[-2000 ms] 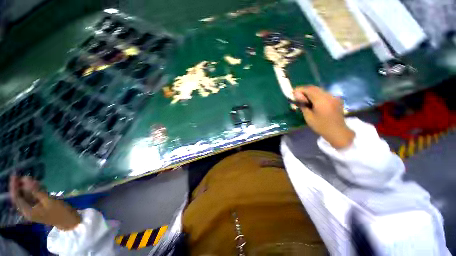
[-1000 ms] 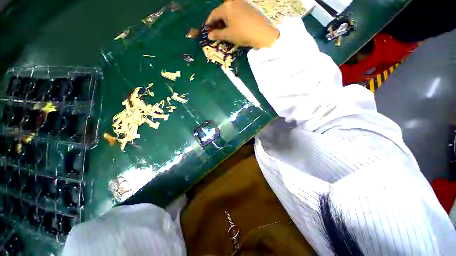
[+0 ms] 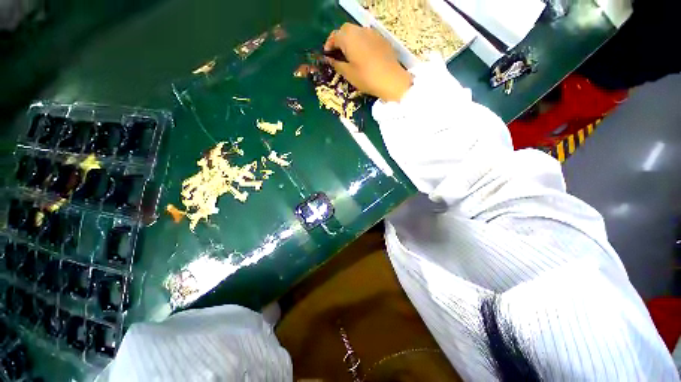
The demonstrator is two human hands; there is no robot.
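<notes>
My right hand (image 3: 367,61) is over the pile of dark and cream parts (image 3: 337,98) at the upper middle, its fingertips together at the dark bits; I cannot tell whether it holds one. My left hand is out of view; only its white sleeve (image 3: 201,347) shows at the bottom. A black housing frame (image 3: 314,210) lies on the green mat (image 3: 261,175) near the bench edge. A loose pile of small cream parts (image 3: 213,183) lies left of it.
A clear tray of black housings (image 3: 97,142) is at the left. A white box of cream pieces (image 3: 472,36), a white lid (image 3: 508,19) and a metallic bunch like keys (image 3: 512,69) are at the upper right. A white strip (image 3: 369,148) lies below the mixed pile. A red stool (image 3: 571,104) stands beyond the bench.
My right hand has moved from the lower end of the white strip up to the mixed pile. My left hand, at the lower left two seconds ago, has gone out of view. The view has turned.
</notes>
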